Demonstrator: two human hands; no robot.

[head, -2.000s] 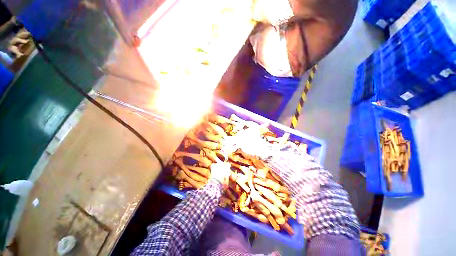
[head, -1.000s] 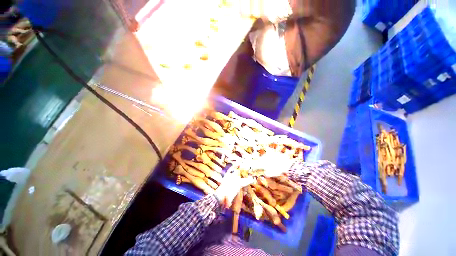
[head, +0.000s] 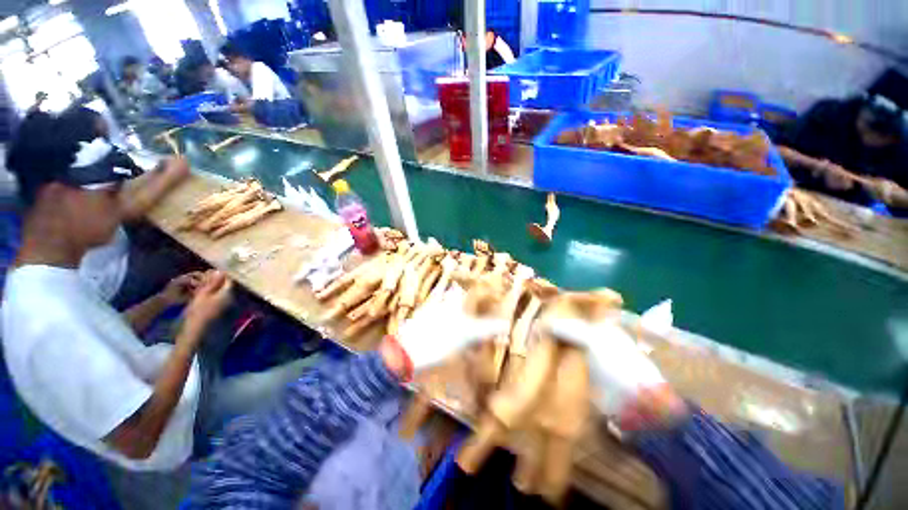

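My left hand [head: 438, 329], in a white glove with a red cuff, and my right hand [head: 607, 354], gloved the same way, hold a bundle of tan wooden blanks [head: 543, 403] between them over the bench's near edge. The bundle is blurred and its stems point down toward me. A pile of similar blanks [head: 398, 284] lies on the bench just beyond my left hand. My fingers are partly hidden by the wood and by blur.
A green conveyor belt [head: 597, 254] with a few blanks runs behind the bench [head: 284, 269]. A red drink bottle [head: 355, 217] and white cloth [head: 324, 261] stand beside the pile. A blue crate [head: 657, 184] of brown parts is beyond the belt. A person [head: 95, 349] sits at left.
The view has swung from the blue crate of blanks at my lap to the bench and belt. My hands have left that crate and now hold a bundle of blanks at the bench.
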